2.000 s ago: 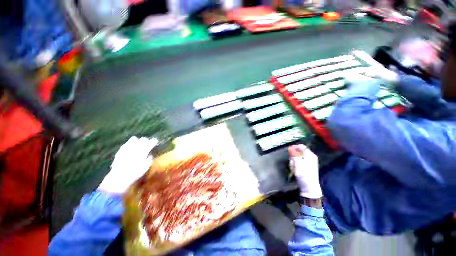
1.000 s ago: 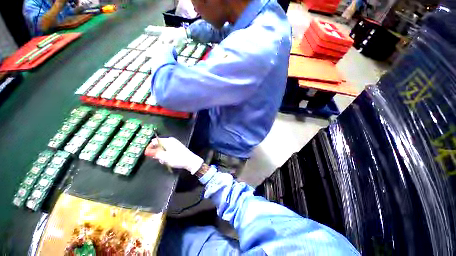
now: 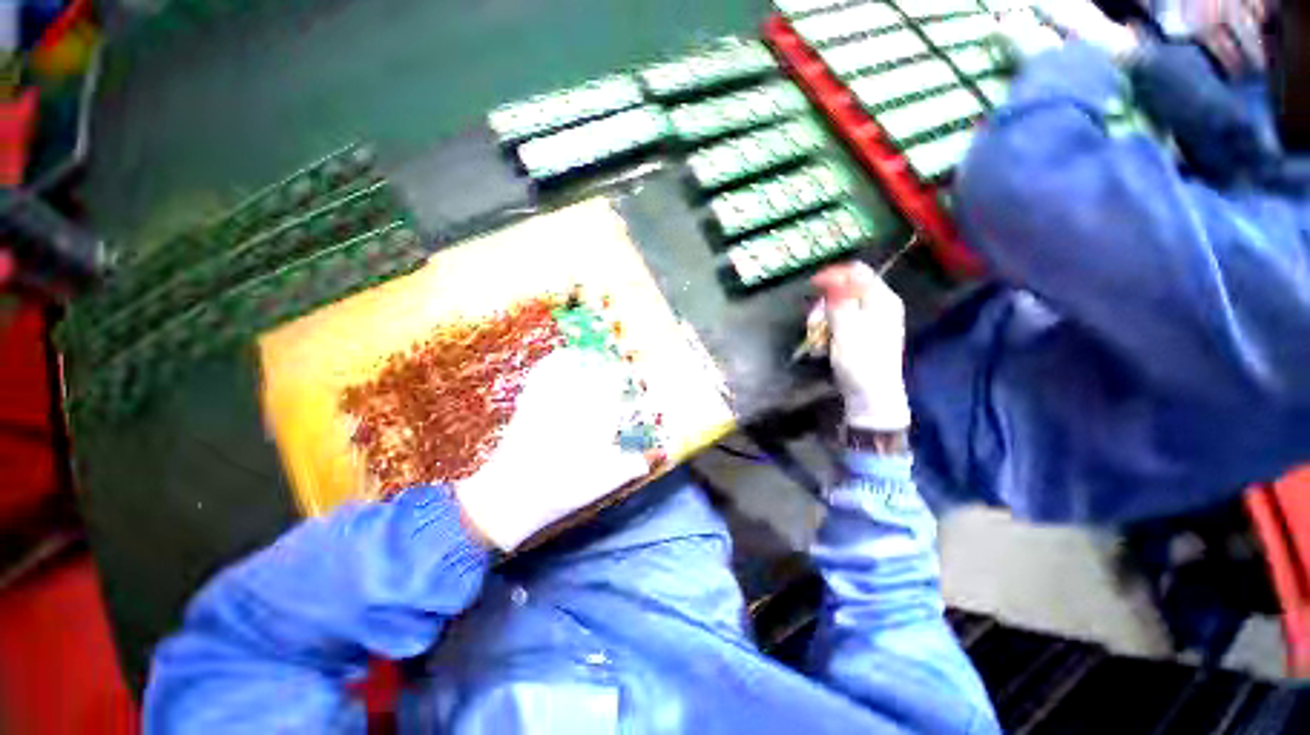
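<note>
The yellow board (image 3: 309, 376) lies at the bench's front edge, with a thick patch of small red-brown components (image 3: 438, 409) on it. My gloved left hand (image 3: 553, 445) is over the board's right part, on a green PCB panel (image 3: 586, 329). The panel shows beyond and right of the hand; its middle and the fingertips are hidden or blurred. My gloved right hand (image 3: 865, 338), with bare fingertips, is right of the board, closed on a slim pointed tool (image 3: 901, 254).
Paler set-down PCB panels (image 3: 787, 244) lie in short columns beyond the board's right side. Darker panels (image 3: 244, 287) lie at left. A red tray (image 3: 876, 172) holds rows of panels at upper right. A coworker's blue sleeve (image 3: 1106, 287) is close to my right hand.
The view has swung right and back. My left hand, at the board's upper left edge two seconds ago, is now on the panel at its right. My right hand still holds the tool.
</note>
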